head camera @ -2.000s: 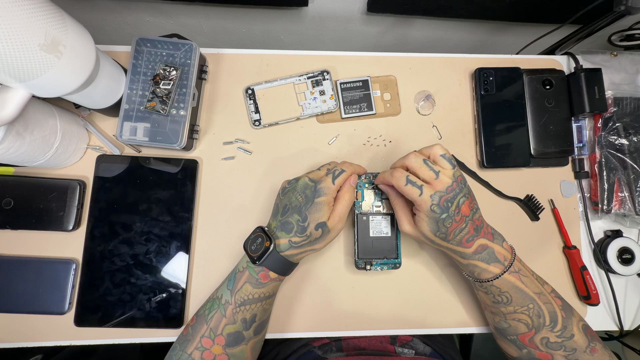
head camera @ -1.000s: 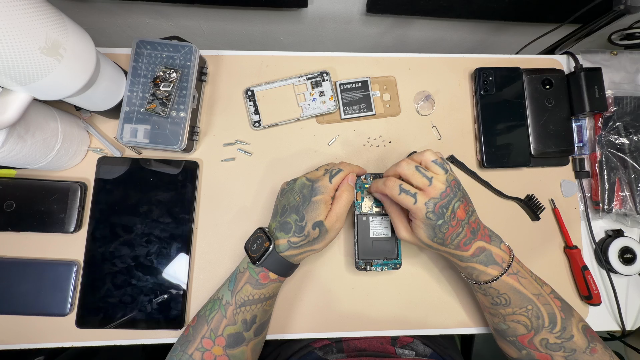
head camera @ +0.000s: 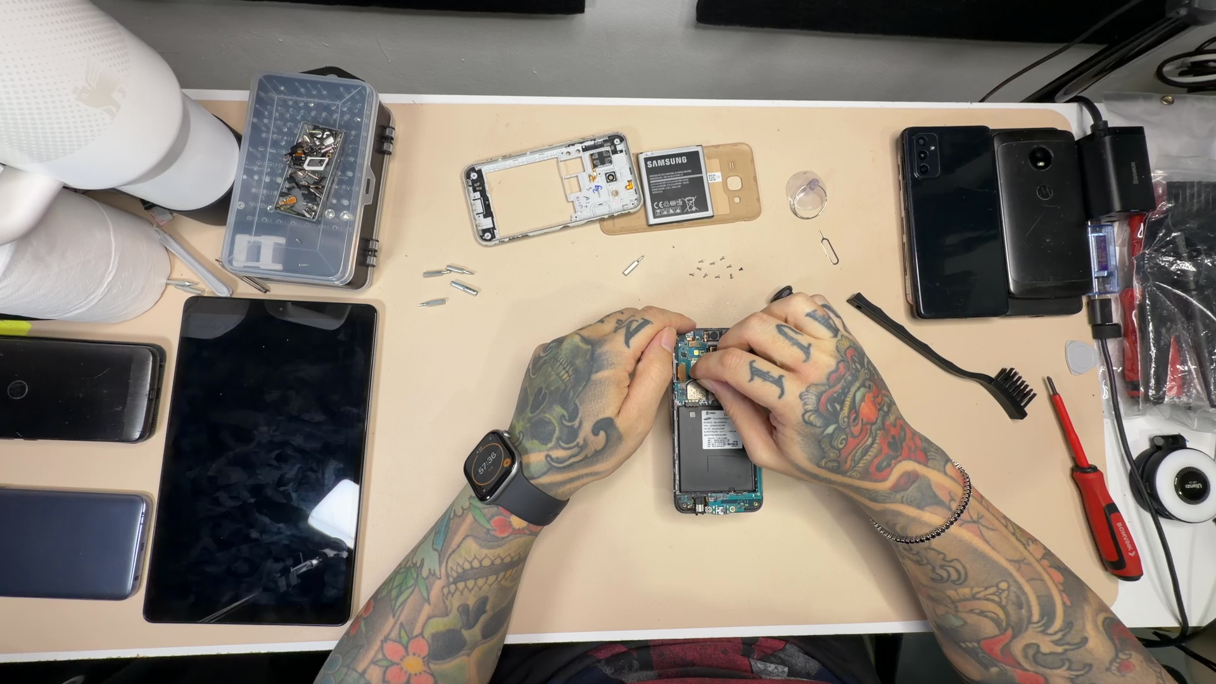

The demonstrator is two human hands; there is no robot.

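An opened smartphone (head camera: 717,461) lies on the tan mat between my hands, its circuit board and empty battery bay facing up. My left hand (head camera: 603,404) touches the phone's upper left edge with thumb and index finger. My right hand (head camera: 793,385) is over the upper board, thumb and index finger pinched around something thin near the gold parts; most of it is hidden. A dark round tool end (head camera: 781,294) shows by the right knuckles. Above lie the phone's white mid-frame (head camera: 560,190), a Samsung battery (head camera: 675,185) and a gold back cover (head camera: 746,190).
Tiny screws (head camera: 717,270), driver bits (head camera: 463,287) and a SIM ejector pin (head camera: 829,250) lie beyond my hands. At right are a black brush (head camera: 936,356), a red screwdriver (head camera: 1092,484) and two phones (head camera: 955,228). A tablet (head camera: 261,456) and a clear-lidded parts box (head camera: 304,180) are at left.
The right fingers have shifted slightly down over the phone's upper board. The left hand has stayed at the phone's upper left edge.
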